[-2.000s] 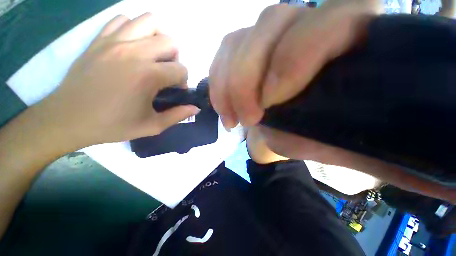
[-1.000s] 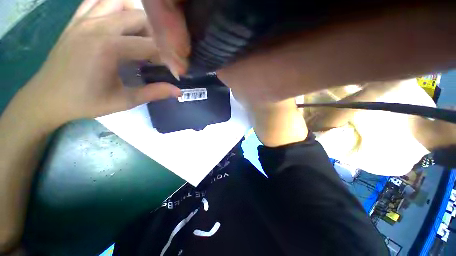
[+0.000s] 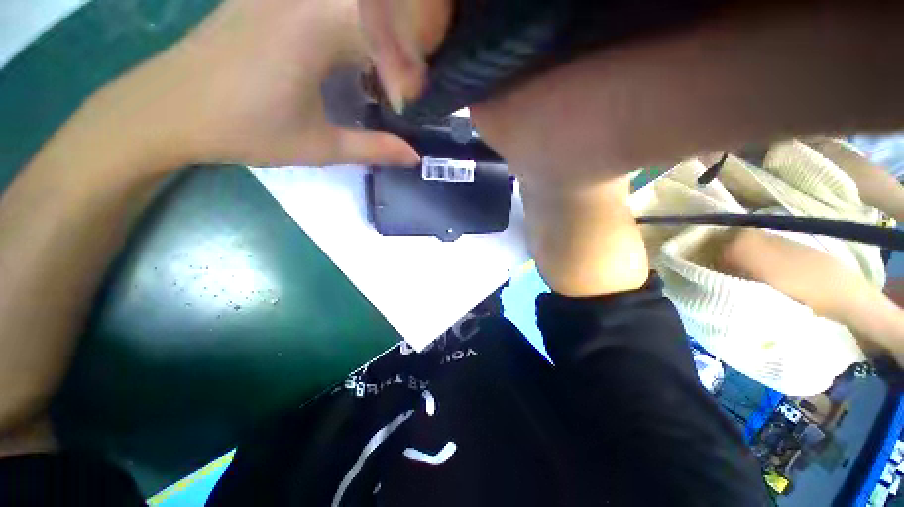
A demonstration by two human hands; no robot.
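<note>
The black electronic unit (image 3: 436, 206) lies flat on the white sheet (image 3: 342, 243), its barcode label (image 3: 448, 170) facing up and its small tab toward me. My left hand (image 3: 287, 99) holds the unit at its far left, thumb beside the label. My right hand (image 3: 565, 109) is wrapped around the black electric screwdriver (image 3: 515, 50), large and blurred above the unit's far edge. The screwdriver's tip and any screw cannot be made out. The unit's far edge is partly hidden by my hands and the tool.
The glossy green bench (image 3: 208, 327) curves around on the left. A black cord (image 3: 773, 226) runs to the right, in front of a neighbouring person in a cream ribbed garment (image 3: 793, 337). Blue shelving and floor clutter show at the lower right.
The unit and sheet appear farther right and higher in view. The screwdriver, low beside the unit two seconds ago, is now above its far edge. More of the neighbour shows at right.
</note>
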